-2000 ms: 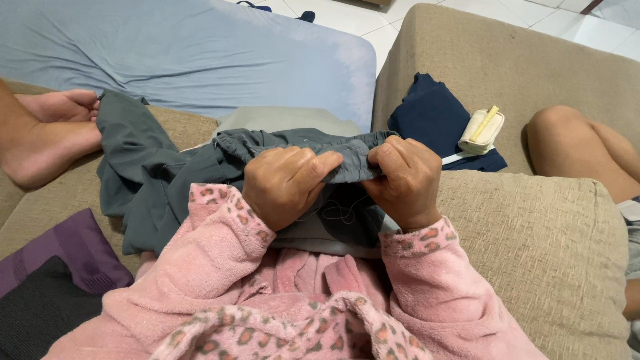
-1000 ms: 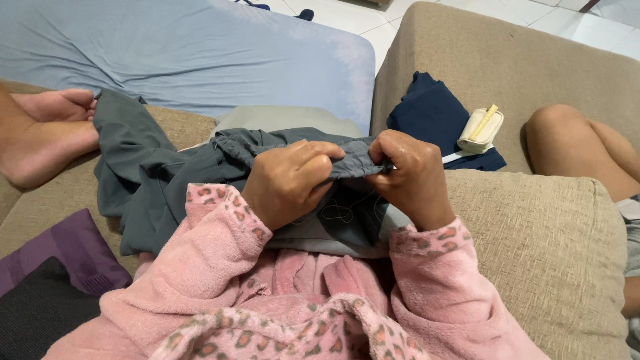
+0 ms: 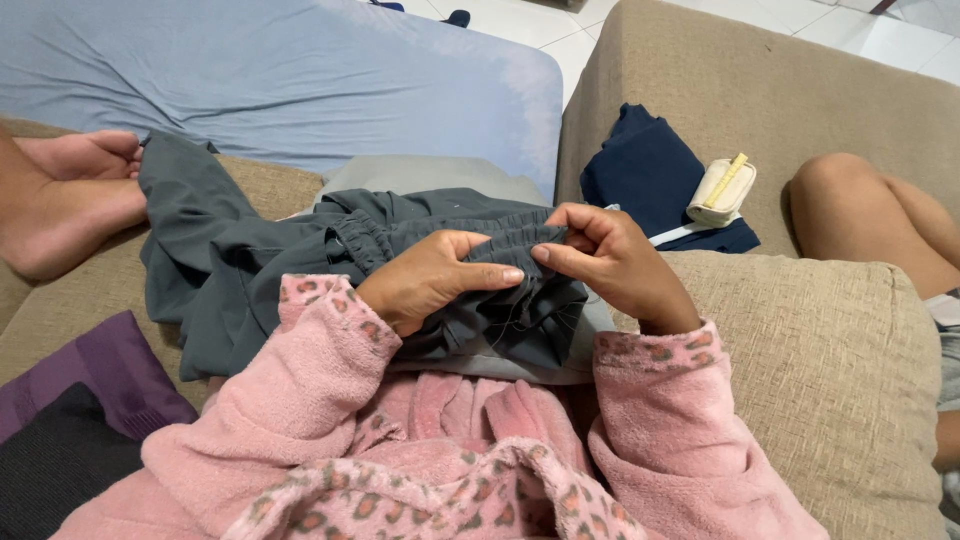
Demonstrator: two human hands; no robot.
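Note:
A dark grey-green garment [image 3: 225,262] with a gathered elastic waistband [image 3: 465,229] lies over my lap, on a pale grey cloth or cushion [image 3: 442,172]. My left hand [image 3: 442,277] holds the gathered band, thumb on top and pointing right. At the band's right end, my right hand [image 3: 607,259] pinches the fabric between thumb and fingers. Loose threads [image 3: 517,311] hang from the cloth below both hands. Whether a needle is present cannot be told.
A navy folded cloth [image 3: 645,165] and a cream zip pouch [image 3: 721,191] with a yellow strip lie at right. Beige cushion [image 3: 810,375], purple cloth [image 3: 105,367] and blue-sheeted mattress [image 3: 300,82] surround me. Another person's foot [image 3: 75,195] is at left; a person's knee [image 3: 847,202] is at right.
My hands have loosened from tight fists on the bunched band to a lighter hold with thumbs extended. The gathered waistband now lies flatter and more of it shows between them.

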